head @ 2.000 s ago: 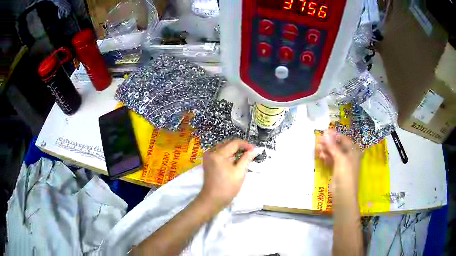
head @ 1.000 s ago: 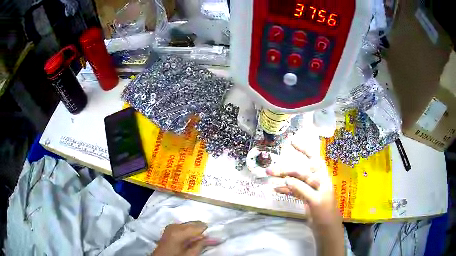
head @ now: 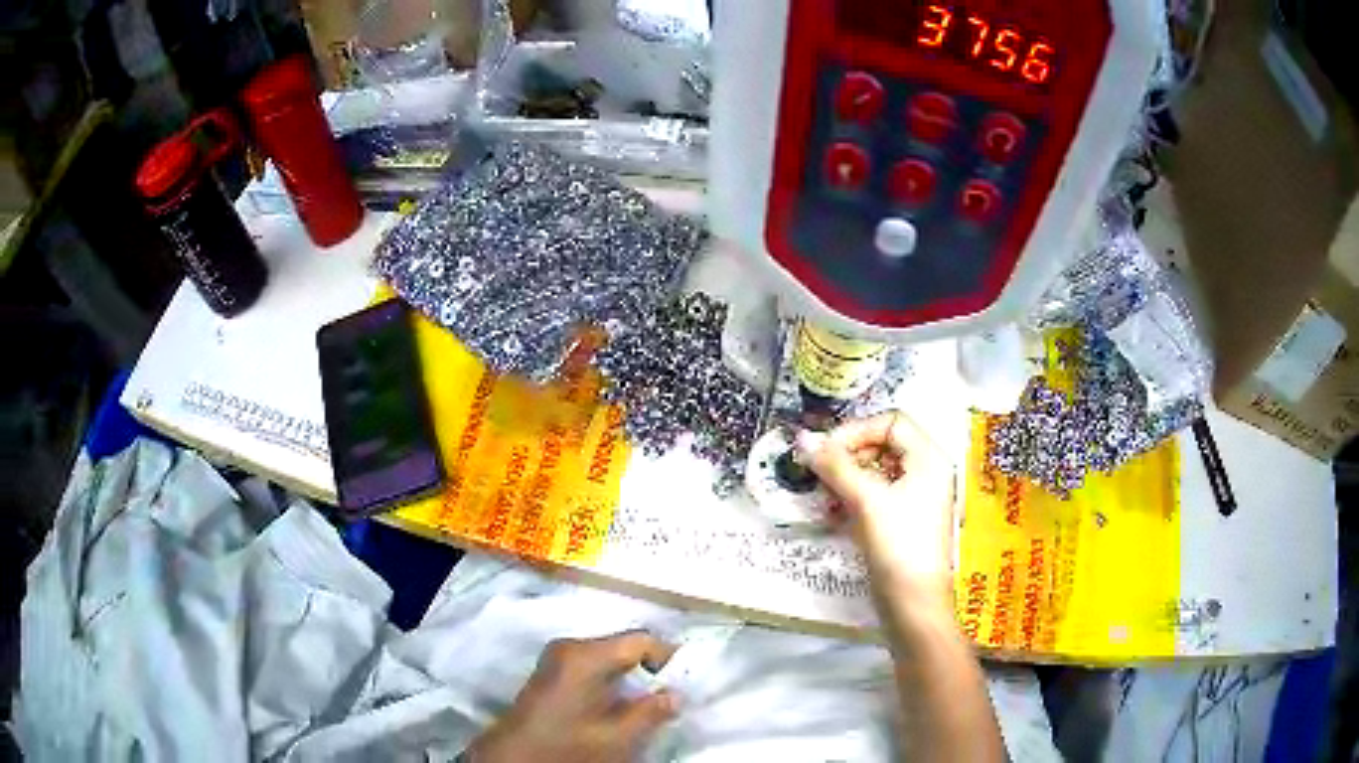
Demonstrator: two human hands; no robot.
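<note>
The press head (head: 924,164) shows a red 3756 over its round buttons. Its yellowish-labelled column (head: 838,362) stands above the round white lower die (head: 781,499). My right hand (head: 879,455) is at the die, thumb and fingertips together over its dark centre; any snap part between them is too small to tell. My left hand (head: 596,693) pinches a fold of the pale garment (head: 760,678) below the table's front edge. The garment lies across my lap.
A large heap of silver snap parts (head: 522,261) lies left of the press, a smaller heap (head: 1081,425) right. A smartphone (head: 380,410), black bottle (head: 209,239) and red bottle (head: 306,157) stand or lie left. A thin black stick (head: 1215,465) and cardboard box (head: 1297,358) are right.
The garment and my left hand have gone from the die down to my lap. My right hand has moved from the right heap to the die, and its fingertips have closed together. The count is unchanged.
</note>
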